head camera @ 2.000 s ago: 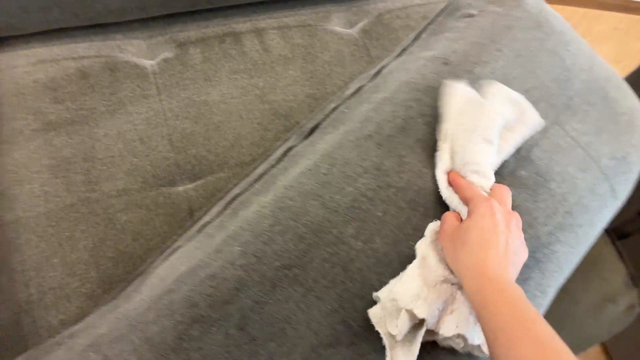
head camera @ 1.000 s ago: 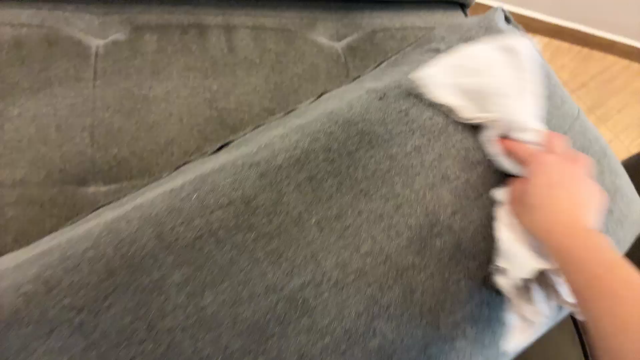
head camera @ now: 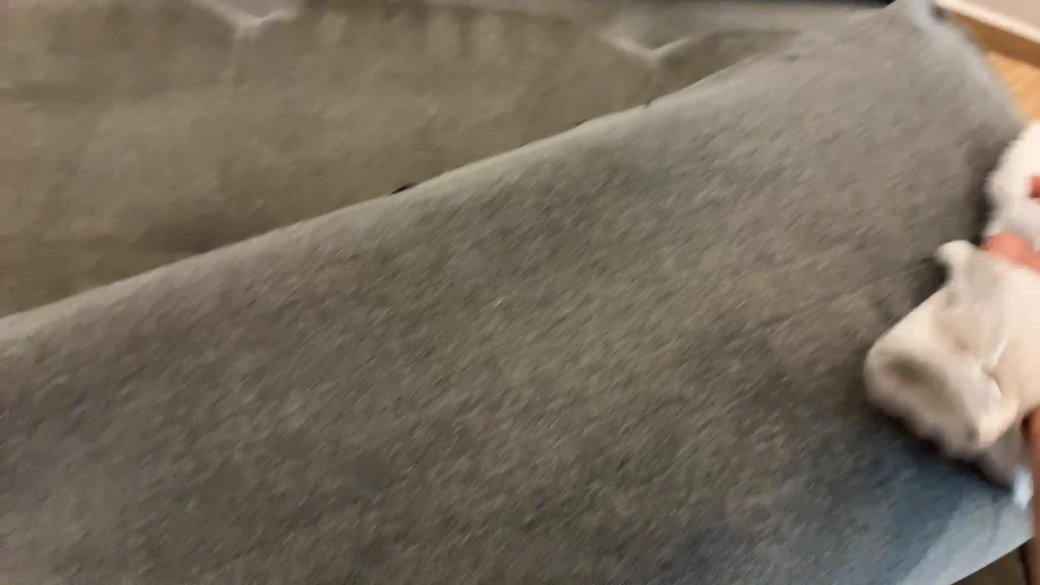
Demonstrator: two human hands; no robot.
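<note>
At the right edge of the head view, a crumpled white cloth [head camera: 951, 357] lies against the grey fabric armrest of a sofa [head camera: 520, 341]. My right hand [head camera: 1011, 248] is mostly cut off by the frame edge; a few fingers show among the folds, gripping the cloth. The cloth is blurred, and part of it runs out of view. My left hand is not in view.
Beyond the armrest, at the upper left, is the sofa's tufted grey surface [head camera: 244, 122] with dimpled seams. Wooden floor [head camera: 1020, 85] and a pale wall edge show at the top right corner.
My right hand and the white cloth have moved right across the armrest, to the frame's edge. The view has also shifted.
</note>
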